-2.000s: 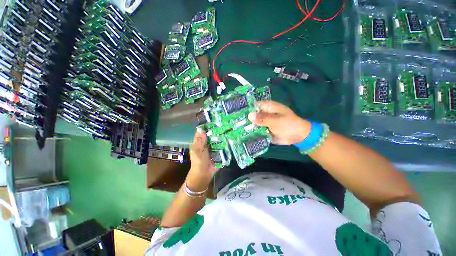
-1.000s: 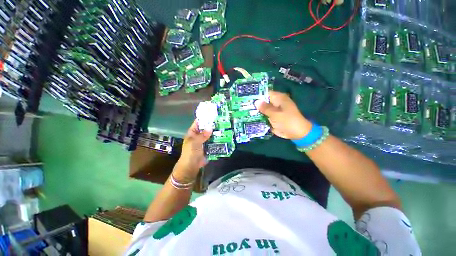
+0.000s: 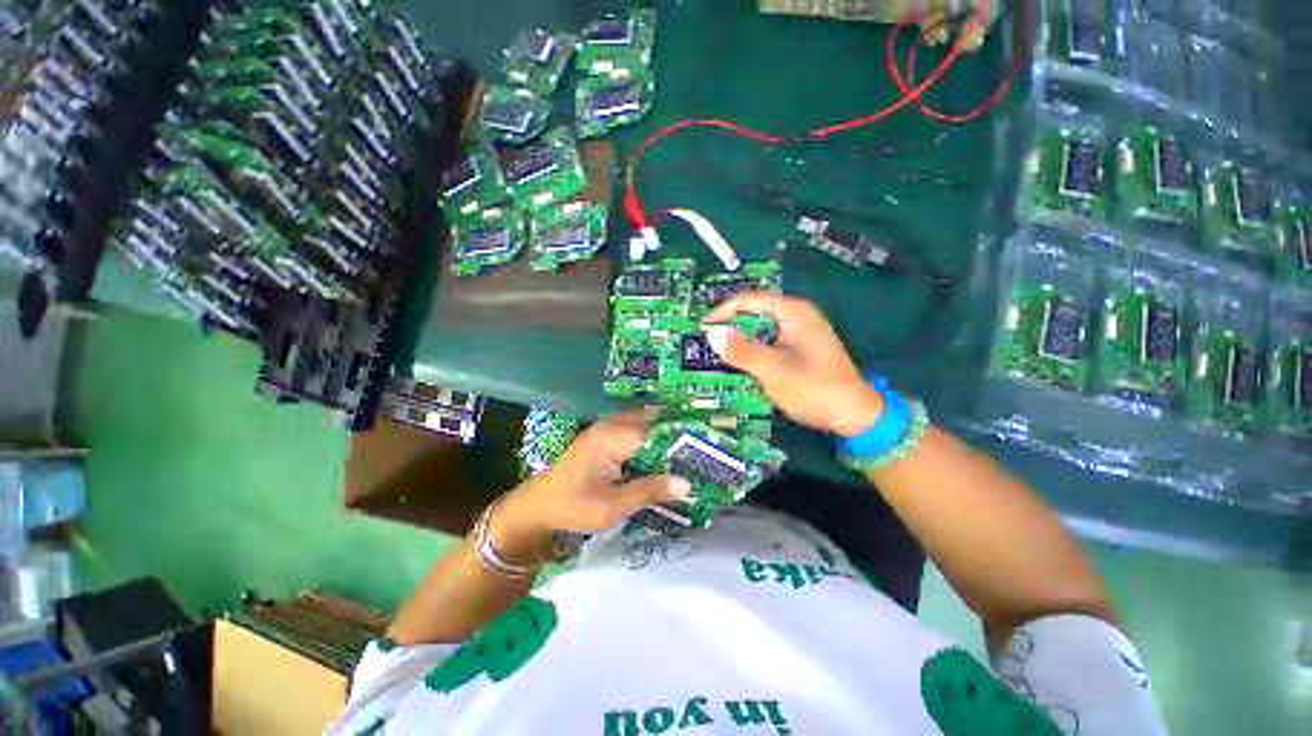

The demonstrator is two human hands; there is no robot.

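Green circuit boards with dark rectangular displays are in front of me at the bench edge. My left hand (image 3: 612,482) grips a board (image 3: 708,467) at the lower side, thumb on its face. My right hand (image 3: 791,360) holds another board (image 3: 655,360) above it, with fingertips on its face. The held boards overlap; I cannot tell whether they are still joined. A red lead (image 3: 633,201) with a white connector and a white strip (image 3: 702,235) lie just above the boards.
Board panels (image 3: 541,166) lie at the upper left, beside a black rack (image 3: 324,338) full of boards. A small adapter (image 3: 843,245) lies right of the lead. Blister trays (image 3: 1151,396) with boards are at right. An open carton (image 3: 417,482) stands below the bench edge.
My left hand has moved down and right, and now grips a lower board tilted away from the upper ones. The white glare at my left hand is gone. The view has shifted slightly.
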